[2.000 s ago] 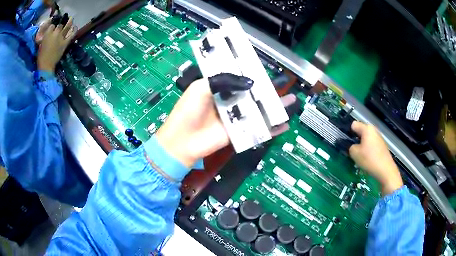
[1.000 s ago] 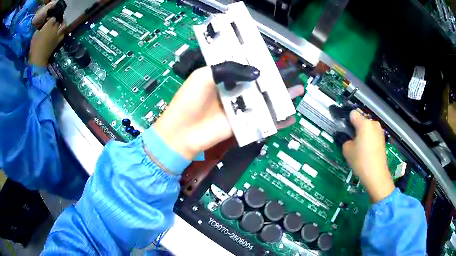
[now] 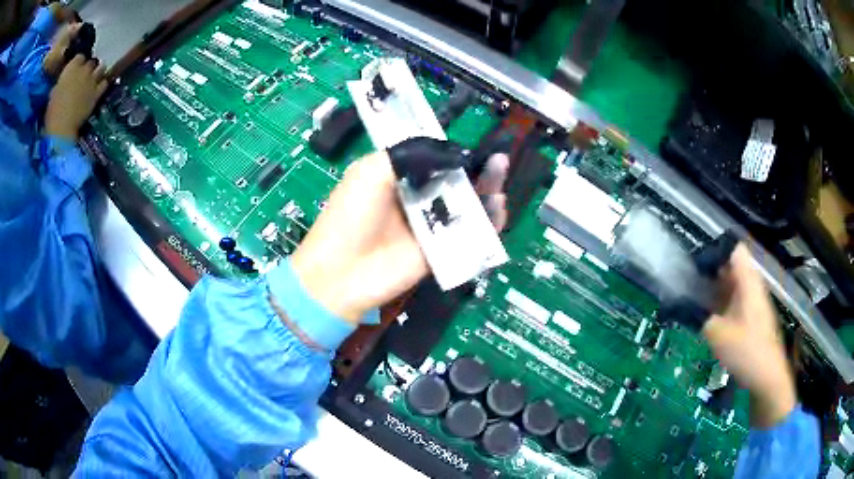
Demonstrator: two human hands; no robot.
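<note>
My left hand [image 3: 360, 229], with black finger cots, holds one silver-white heatsink assembly [image 3: 459, 248] above the boards. Small black devices show on its face. My right hand [image 3: 749, 318] is motion-blurred at the right; its black-covered fingertips grip a blurred pale heatsink bar [image 3: 651, 248]. That bar is low over the back of the right green circuit board [image 3: 506, 327], just right of a silver-white heatsink [image 3: 581, 208] there. Whether the bar touches the board is hidden by blur. Black electrolytic capacitors [image 3: 506, 397] stand in a double row along the board's near edge.
A second green board [image 3: 253, 122] lies left, with a reddish-brown bar [image 3: 360, 346] between the boards. Another worker's hand [image 3: 75, 94] and light blue sleeves are at the far left. A metal rail [image 3: 524, 82] runs behind; a black bin [image 3: 721, 178] is beyond it.
My left hand held two heatsink pieces before and now holds one. My right hand has moved right, off the heatsink on the board, and now has a pale bar at its fingertips. The view has shifted slightly.
</note>
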